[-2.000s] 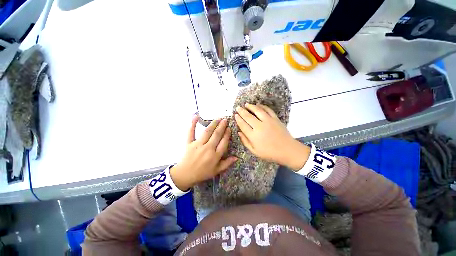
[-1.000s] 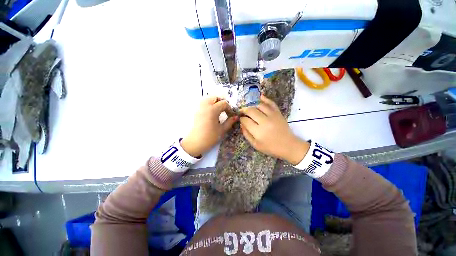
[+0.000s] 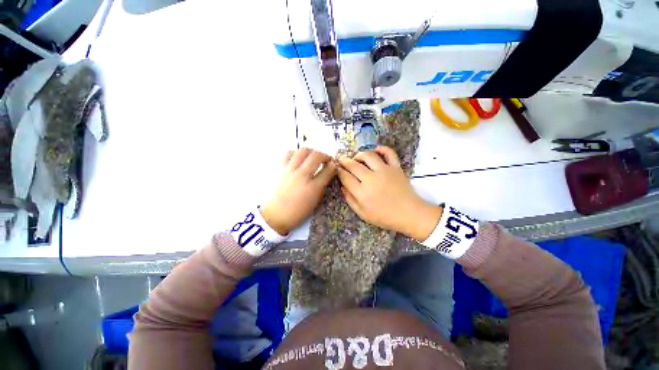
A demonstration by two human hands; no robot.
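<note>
A fuzzy mottled grey-brown fabric piece [image 3: 348, 242] runs from beside the presser foot down over the table's front edge towards my lap. My left hand [image 3: 300, 189] pinches the fabric's left edge just in front of the presser foot, fingers bent. My right hand [image 3: 381, 189] lies on the fabric beside it, fingertips close to my left ones and holding the edge down. The fabric's far end shows behind my right hand, right of the needle area. The white sewing machine head [image 3: 426, 54] stands over it; the needle tip is too small to make out.
Yellow-handled scissors [image 3: 454, 114], a dark stick tool [image 3: 523, 121], black snips [image 3: 582, 145] and a dark red case [image 3: 607, 182] lie to the right. Cut fabric pieces [image 3: 63, 137] lie at the table's left. Blue cloth or bins [image 3: 571, 278] show below the table's front edge [image 3: 173, 264].
The fabric has gone from in front of the machine to under the presser foot area, its far end now beside it. Both hands have closed together at its left edge. The view has shifted slightly.
</note>
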